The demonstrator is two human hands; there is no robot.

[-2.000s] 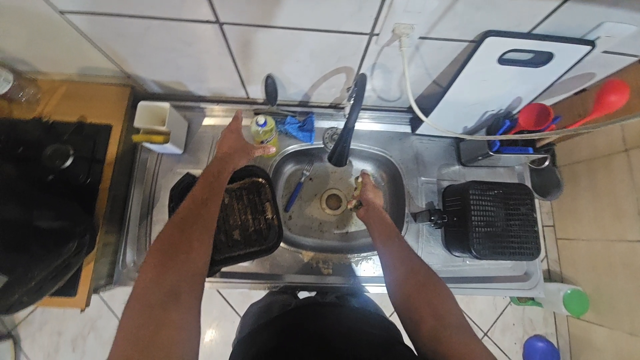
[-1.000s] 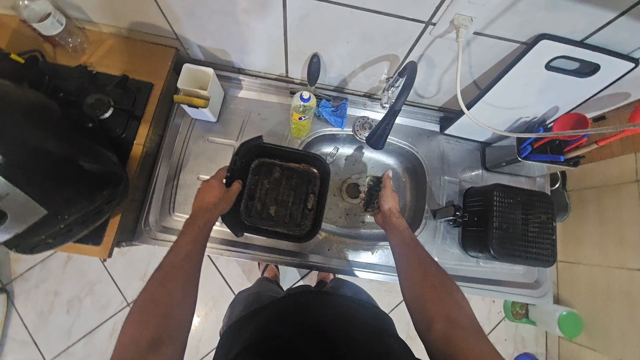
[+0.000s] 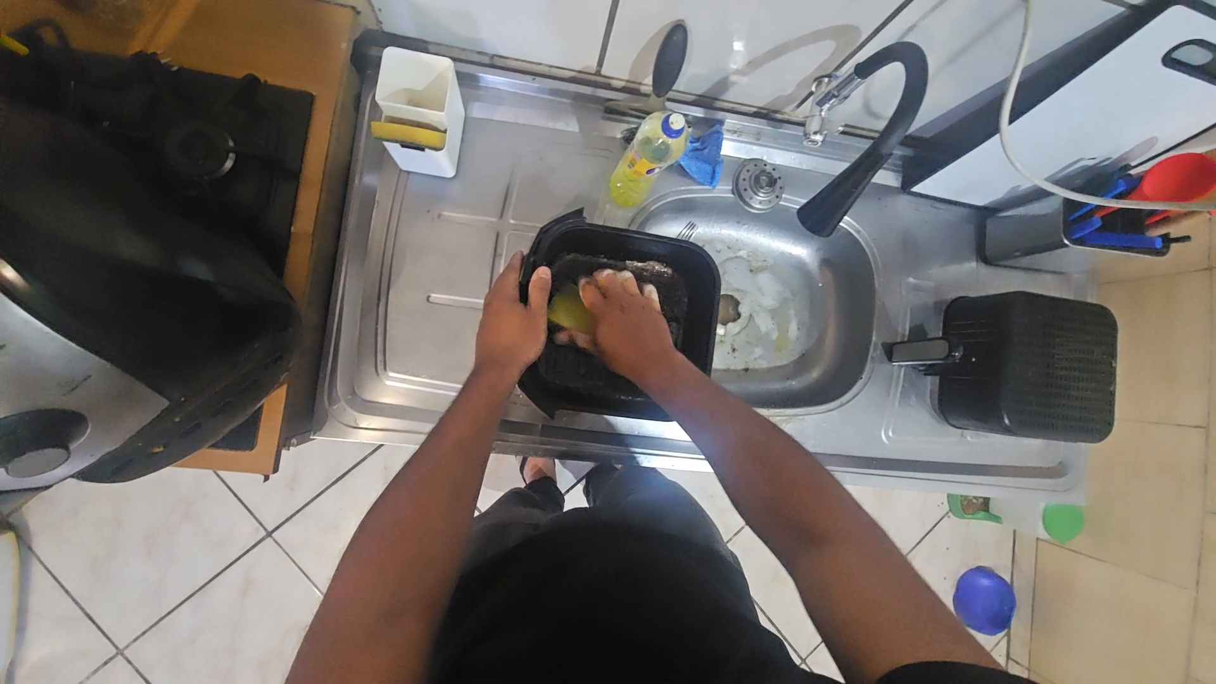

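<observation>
My left hand [image 3: 513,318] grips the left wall of a black air fryer drawer [image 3: 701,285], which lies tilted over the left edge of the steel sink basin [image 3: 845,323]. Inside the drawer, my right hand [image 3: 622,323] presses a yellow-green sponge [image 3: 570,309] against the dark, stained bottom, and its fingertips look foamy. Suds and bits of food lie around the drain in the basin. A fork [image 3: 687,231] shows partly behind the drawer's rim. Behind the drawer stands a bottle of yellow dish soap [image 3: 648,157], beside a blue cloth [image 3: 703,155].
A black faucet [image 3: 869,142] arches over the basin near a metal strainer [image 3: 758,183]. The black air fryer basket [image 3: 1026,366] lies at right, below a utensil holder [image 3: 1026,231] and cutting board [image 3: 1054,123]. At left are a white container [image 3: 418,109], a stove [image 3: 199,142] and an air fryer [image 3: 142,313].
My right hand has moved from above the basin into the drawer with the sponge. My left hand, near the soap bottle two seconds ago, has taken hold of the drawer. The view has shifted.
</observation>
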